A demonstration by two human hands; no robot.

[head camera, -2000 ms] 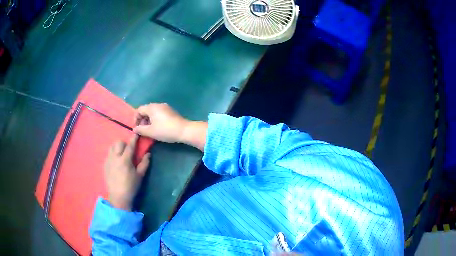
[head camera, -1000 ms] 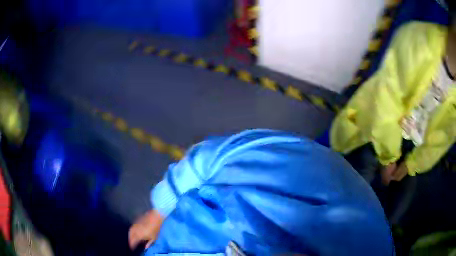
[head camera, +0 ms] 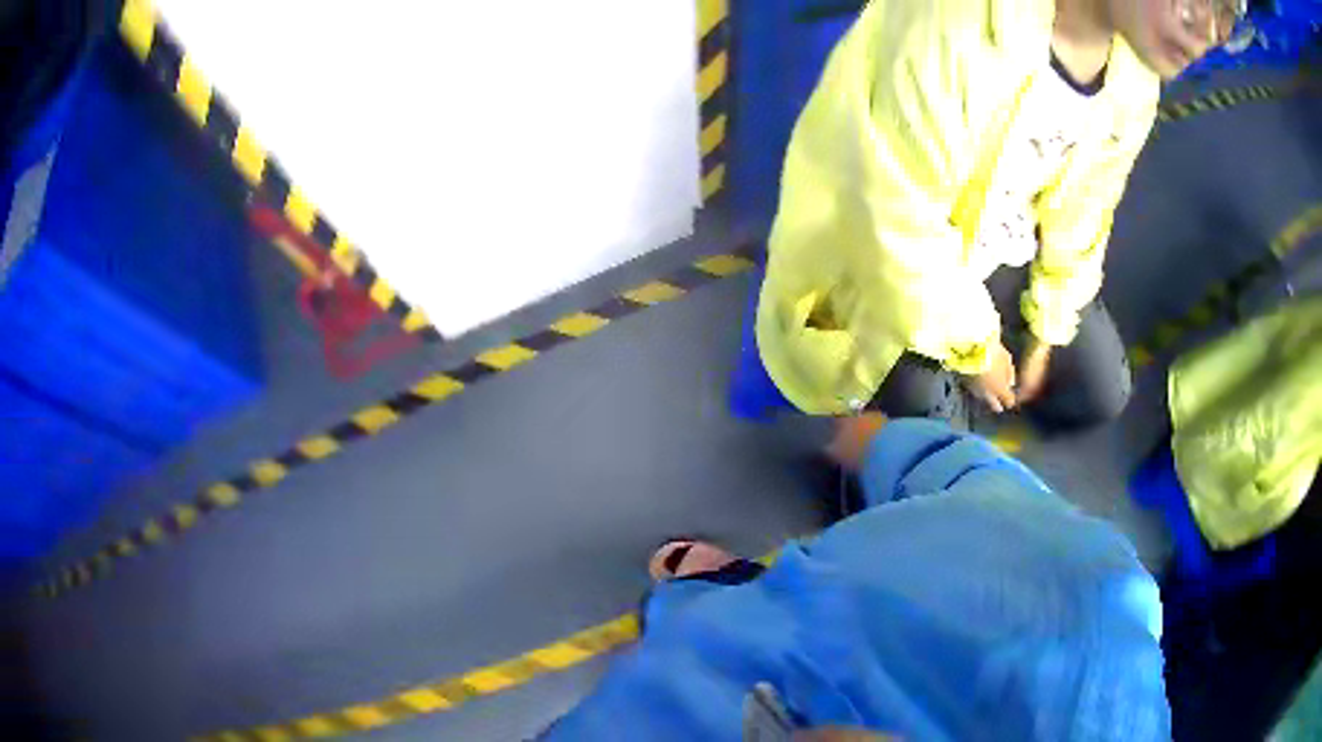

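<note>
My right hand (head camera: 855,435) is small and blurred at the end of my blue sleeve (head camera: 942,471). It hangs low beside a seated person's yellow-green smock (head camera: 884,218); whether it touches the smock or holds anything cannot be told. My left hand is not in view. The red-orange pad and the thin black frame are not in view. A foot in a dark open shoe (head camera: 696,560) shows on the floor beside my smock.
The seated person's hands (head camera: 1015,380) are together over dark trousers. Another yellow-green smock (head camera: 1247,420) is at the right edge. Yellow-black tape (head camera: 435,389) crosses the grey floor. A large white surface (head camera: 464,131) is at the top, blue boxes (head camera: 102,363) at the left.
My view has turned from the bench to the floor and the people. My hands have left the frame and pad; the seated person has moved from the right edge towards the middle of the picture.
</note>
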